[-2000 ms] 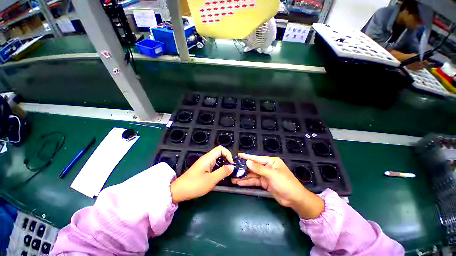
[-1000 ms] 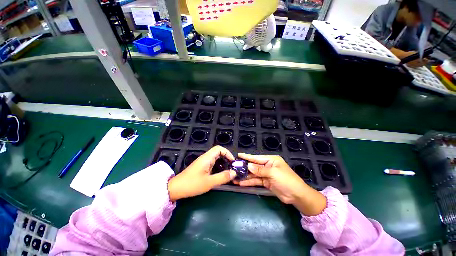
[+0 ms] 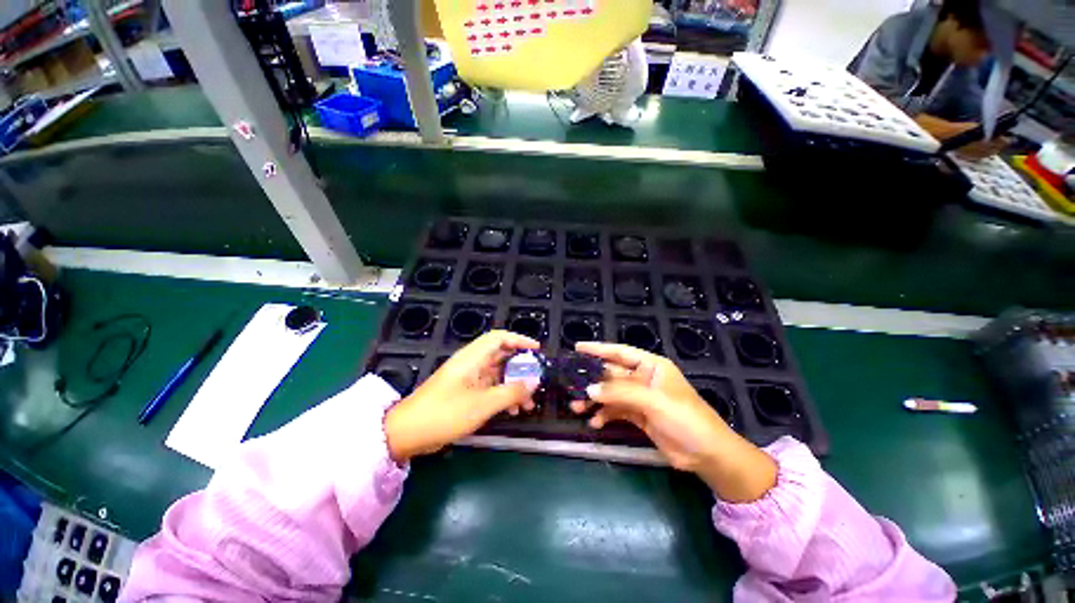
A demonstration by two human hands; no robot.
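Note:
My left hand (image 3: 466,395) holds a round black unit (image 3: 522,368) between thumb and fingers; its face shows a pale bluish-white reflection. My right hand (image 3: 646,401) holds a second round black unit (image 3: 578,375), dark-faced, close beside the first. Both are above the near side of the black compartment tray (image 3: 548,307). Most visible pockets hold glossy black discs; two at the back right look without a disc. My hands hide part of the front row.
At left are a white paper slip (image 3: 231,395) with a black disc (image 3: 302,318), a blue pen (image 3: 179,378) and a black cable (image 3: 116,353). A white-and-red stick (image 3: 940,406) and clear stacked trays (image 3: 1037,424) are right. A metal upright (image 3: 277,153) stands behind; a person works beyond.
My hands have moved slightly apart, so two units now show separately. The bluish-white reflection now shows on the unit in my left hand; the one in my right hand looks dark.

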